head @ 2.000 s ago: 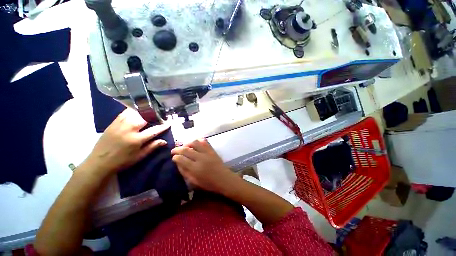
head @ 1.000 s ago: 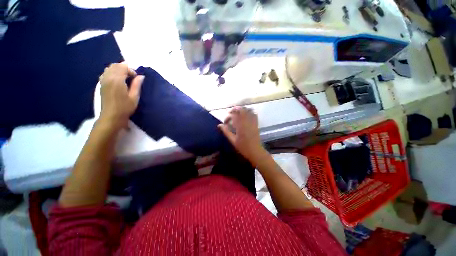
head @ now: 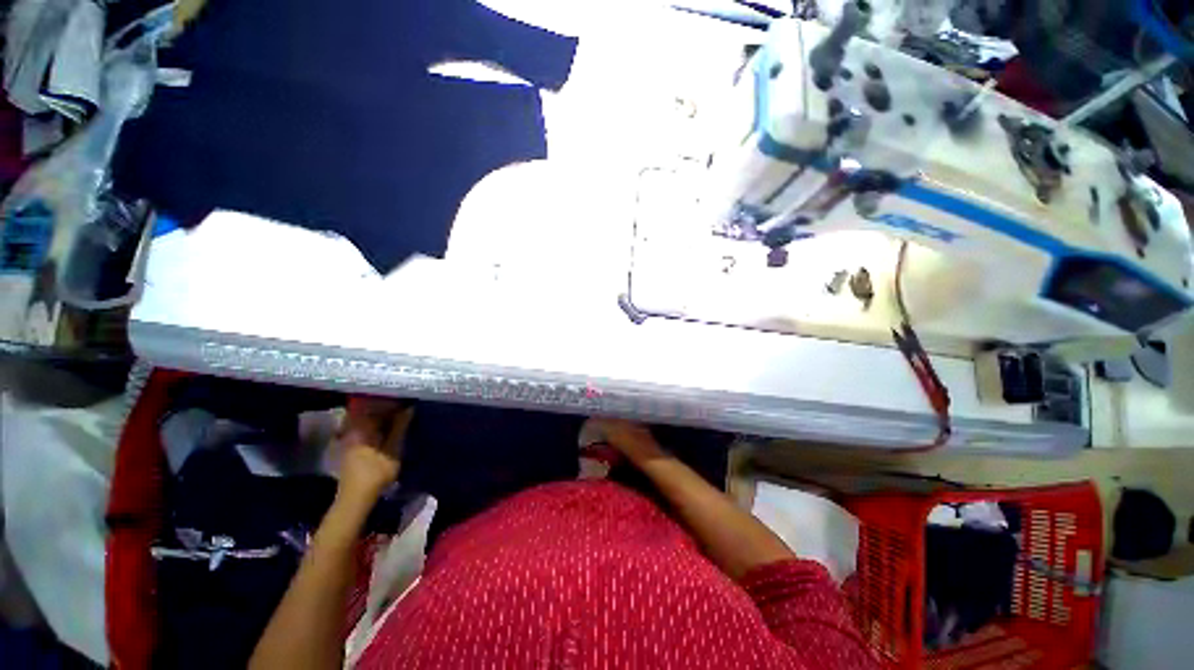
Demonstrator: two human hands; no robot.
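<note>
My left hand [head: 373,448] and my right hand [head: 621,442] are low over my lap, at and partly under the table's grey front edge [head: 563,390]. Dark navy cloth [head: 491,452] lies between them; cloth and lap are hard to tell apart. The fingers are partly hidden and blurred, so a grip does not show. Navy cut panels [head: 341,131] with curved cut-outs lie flat on the white table at the back left. The white sewing machine [head: 904,196] with a blue stripe stands at the right.
Red-handled snips [head: 924,373] lie across the bed, near small metal bits [head: 860,284]. A dark tray [head: 1021,376] is at the table's right end. A red basket [head: 884,563] with dark cloth stands below right; another red basket [head: 128,524] is below left.
My view has swung left. The navy piece has left the needle area and table top. Both hands have dropped from the table to my lap at the front edge.
</note>
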